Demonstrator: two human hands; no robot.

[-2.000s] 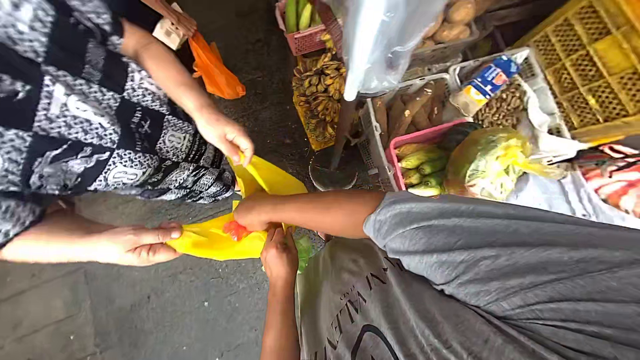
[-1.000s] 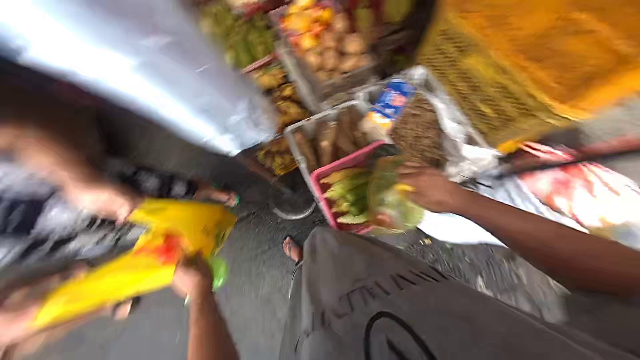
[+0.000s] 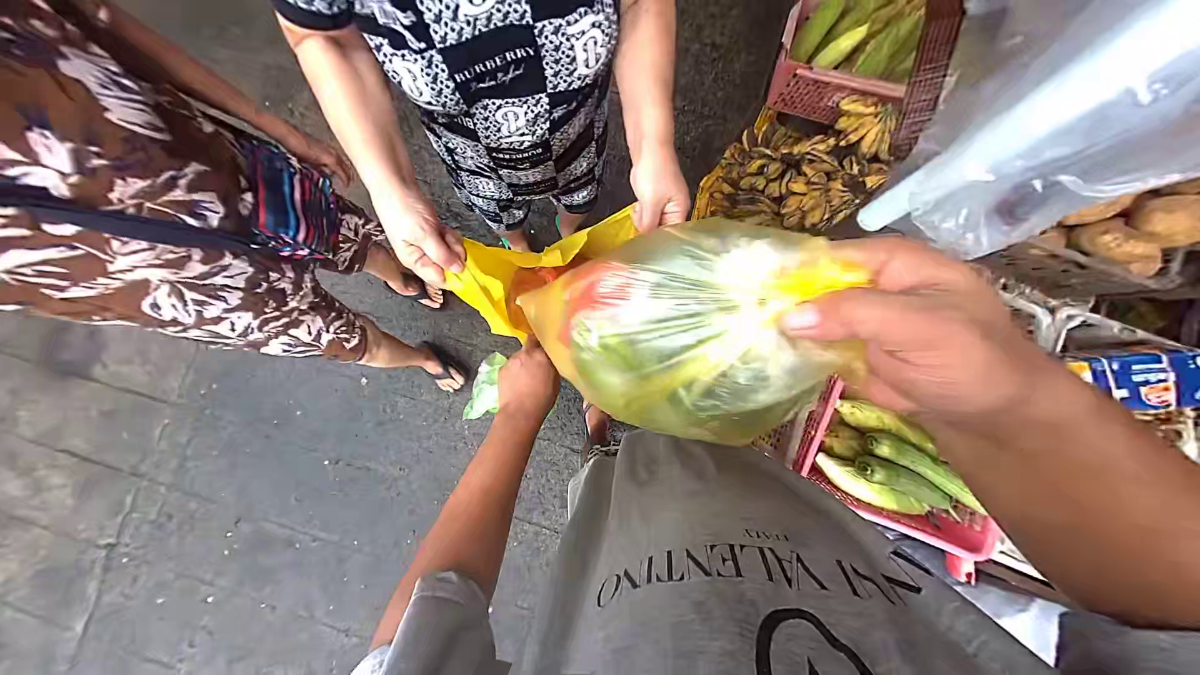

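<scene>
Gripped by its yellow knotted top in my right hand (image 3: 923, 323) is a filled translucent plastic bag (image 3: 694, 337), with green and reddish contents showing through. It hangs over the near side of a yellow plastic bag (image 3: 487, 281), whose rim another person holds apart with both hands. My left hand (image 3: 530, 380) is closed at the lower edge of that yellow bag; its fingertips are partly hidden. A pale green piece of thin plastic (image 3: 485, 386) sticks out beside my left hand.
A pink basket of green vegetables (image 3: 891, 459) stands at the lower right. Small bananas (image 3: 797, 178) and a red crate of unhusked corn (image 3: 834, 89) lie beyond. Clear plastic (image 3: 1059, 122) hangs at the upper right. A second person in patterned clothes (image 3: 169, 187) stands at left.
My right hand has lifted the filled bag from beside the pink basket and brought it over to the yellow bag. The view has turned, and a second person now shows at left.
</scene>
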